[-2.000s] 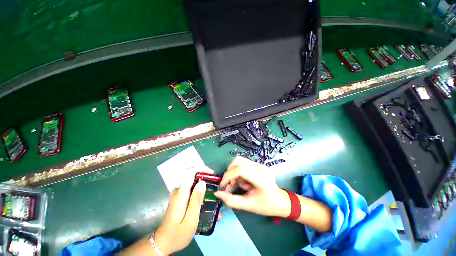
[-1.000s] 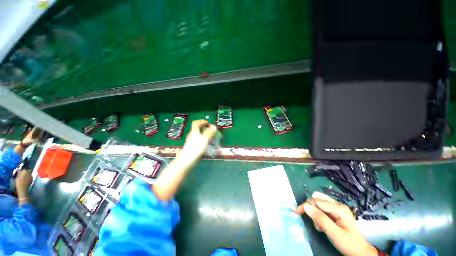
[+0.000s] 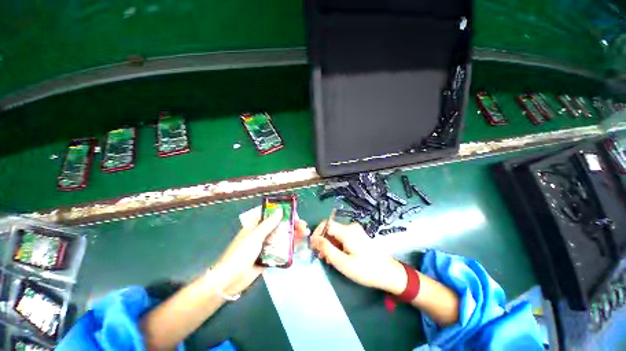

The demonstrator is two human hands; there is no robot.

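Observation:
My left hand [image 3: 241, 259] grips a red-rimmed phone body [image 3: 279, 236], held upright over the paper sheet with its board side showing and the thumb on its face. My right hand [image 3: 343, 248], with a red wrist strap [image 3: 410, 284], is just right of the phone and holds thin tweezers [image 3: 331, 221] pointing up. The tweezers do not touch the phone. Black small parts [image 3: 371, 199] lie in a loose heap beyond my right hand. A pale blue paper sheet [image 3: 312, 308] lies under the phone.
A large black tray [image 3: 388, 110] overlaps the belt edge [image 3: 226, 188]. Red-rimmed phone bodies [image 3: 120, 147] lie on the green belt on both sides of it. Clear blister trays [image 3: 72, 274] with phones are at far left. Another black tray [image 3: 573, 226] with tangled parts is at right.
My left hand has come back from the belt edge and now holds a phone body above the paper. The view has swung right again. My right hand still holds the tweezers near the heap.

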